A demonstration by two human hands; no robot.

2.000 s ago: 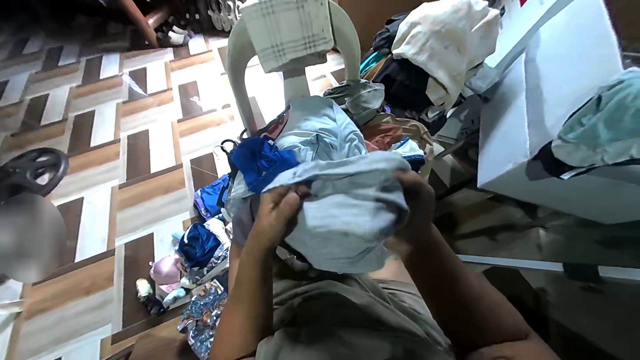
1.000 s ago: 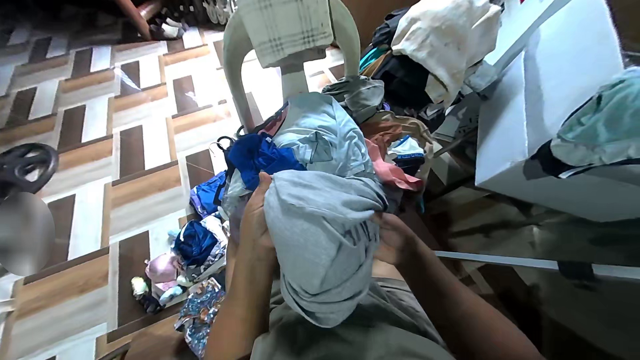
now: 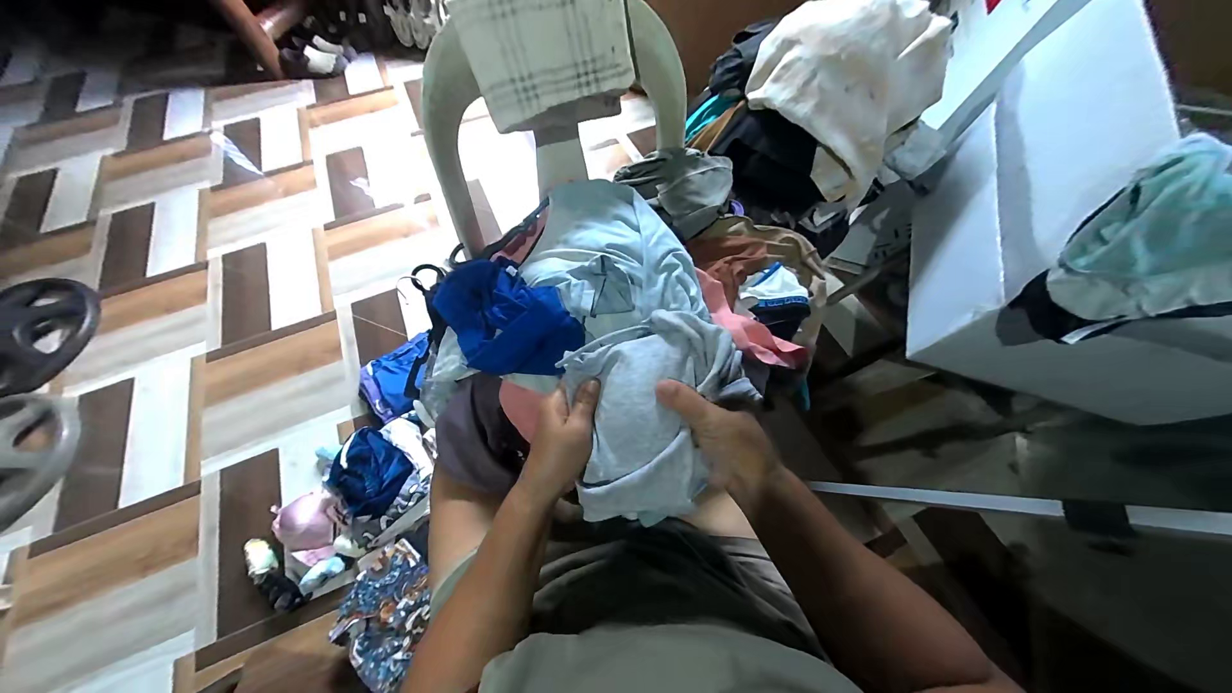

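A light grey cloth garment (image 3: 640,423) is bunched above my lap, between both hands. My left hand (image 3: 561,438) grips its left edge, thumb on top and fingers underneath. On the right side, my right hand (image 3: 722,438) holds the same garment, its thumb resting on the cloth. Just beyond lies a heap of clothes: a royal blue garment (image 3: 500,318) at its left, a pale blue shirt (image 3: 616,241) in the middle, and a coral pink cloth (image 3: 746,327) at its right. A dark purplish garment (image 3: 472,433) lies left of my left hand.
A plastic chair (image 3: 443,106) with a checked cloth (image 3: 544,58) over its back stands ahead. Clothes lie on the tiled floor at left, including a pink one (image 3: 308,525). A white box (image 3: 972,221) with a mint garment (image 3: 1145,241) stands right, beside a cream cloth (image 3: 847,82).
The grey garment hung spread between my hands and is now gathered into a smaller bundle. My hands have shifted, with both thumbs now on top of the cloth.
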